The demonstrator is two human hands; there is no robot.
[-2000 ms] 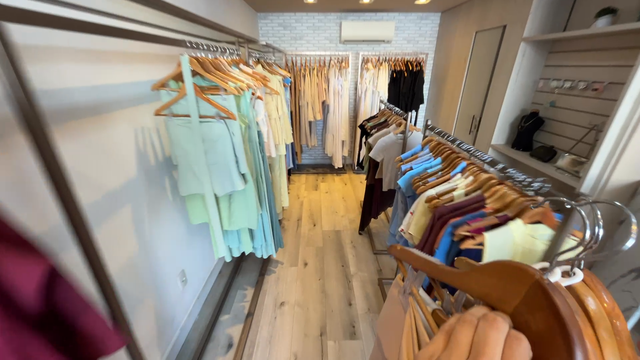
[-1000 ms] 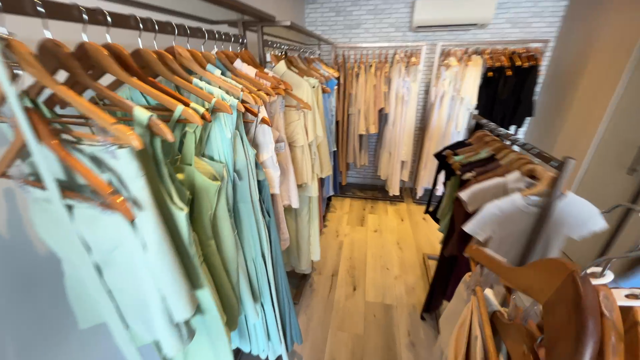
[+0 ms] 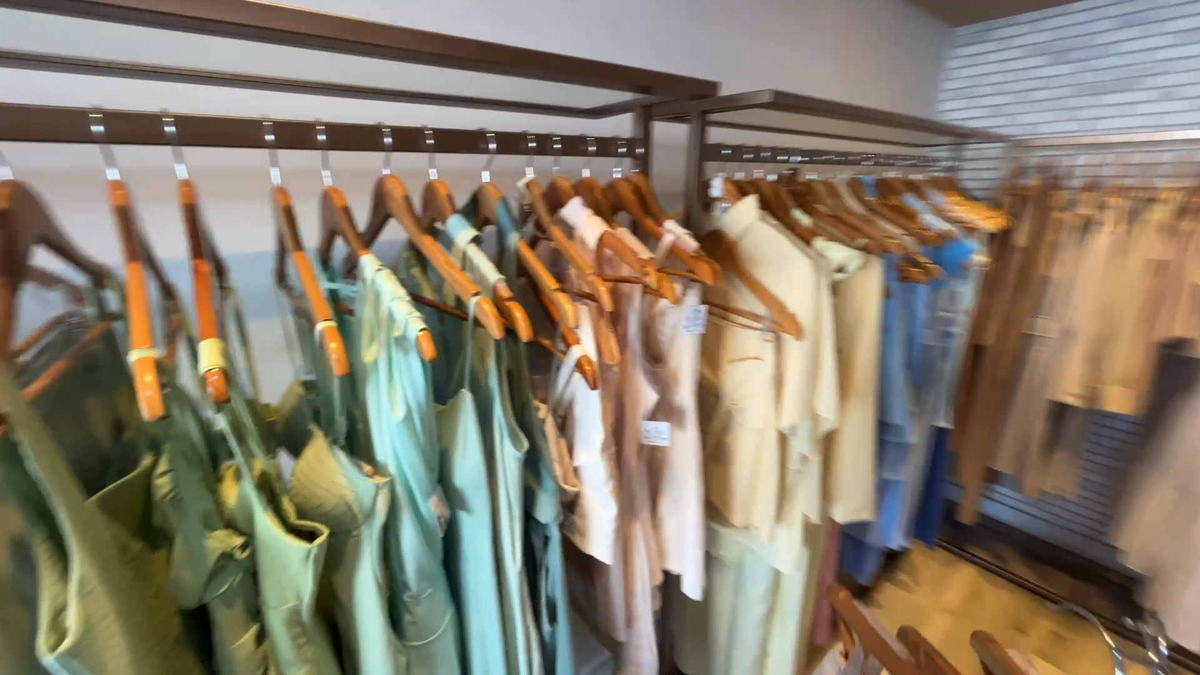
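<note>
Neither my left hand nor my right hand shows in the head view now. Green dresses (image 3: 291, 553) hang by thin straps from wooden hangers (image 3: 305, 281) at the left and centre. Turquoise garments (image 3: 478, 469) come after them, then pale pink tops (image 3: 680, 450) with small white tags (image 3: 655, 432). Further right hang a cream button shirt (image 3: 745, 394) and blue garments (image 3: 905, 375). More wooden hangers (image 3: 872, 637) stick up at the bottom right edge, and what they carry is mostly cut off. Blur softens the whole view.
A dark metal rack rail (image 3: 375, 139) runs along the left wall, and a second rack frame (image 3: 825, 105) continues behind it. Beige and brown garments (image 3: 1097, 309) hang before the brick-patterned wall (image 3: 1078, 66). Part of the wooden floor (image 3: 947, 600) shows at the lower right.
The view has swung left and closer to the wall rack. The fingers seen at the wooden hangers at the bottom right two seconds ago are out of view.
</note>
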